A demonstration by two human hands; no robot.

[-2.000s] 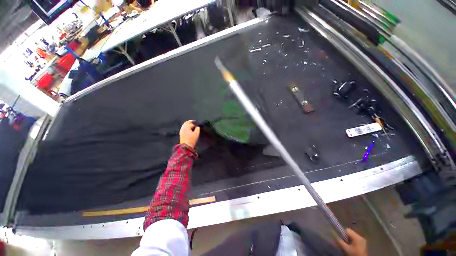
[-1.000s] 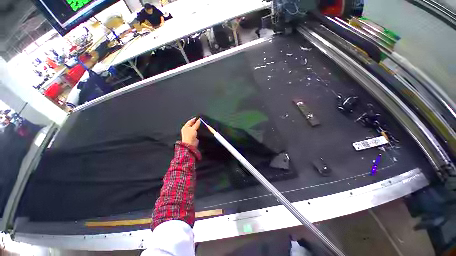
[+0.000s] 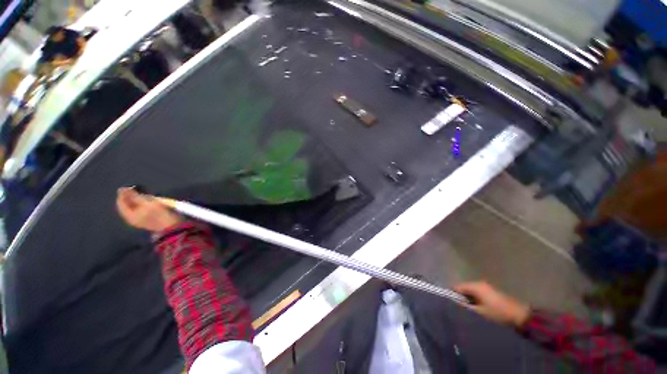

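Observation:
A black fabric ply (image 3: 88, 241) lies wrinkled over the dark cutting bed. My left hand (image 3: 145, 210) has its fingers closed at the fabric, beside the tip of a long silver metal rod (image 3: 292, 242). Whether it pinches cloth, rod tip or both is not clear. My right hand (image 3: 496, 302) grips the rod's near end, over the floor in front of the bed. The rod crosses above the fabric and the white edge rail (image 3: 395, 237). Green projected shapes (image 3: 278, 169) glow on the cloth. A square grey weight (image 3: 348, 188) sits at the fabric's corner.
A brown weight bar (image 3: 355, 110), a labelled white strip (image 3: 443, 118), a purple pen (image 3: 458, 142) and a small dark clip (image 3: 395, 172) lie on the bed. Dark tangled bits (image 3: 417, 82) lie near the machine. A yellow ruler (image 3: 276, 310) lies by the rail. A person (image 3: 64, 48) is beyond the bed.
The view has turned, so the bed appears rotated. My left hand and the rod tip have moved left along the fabric. The rod lies flatter across the view, and my right hand has come back into view.

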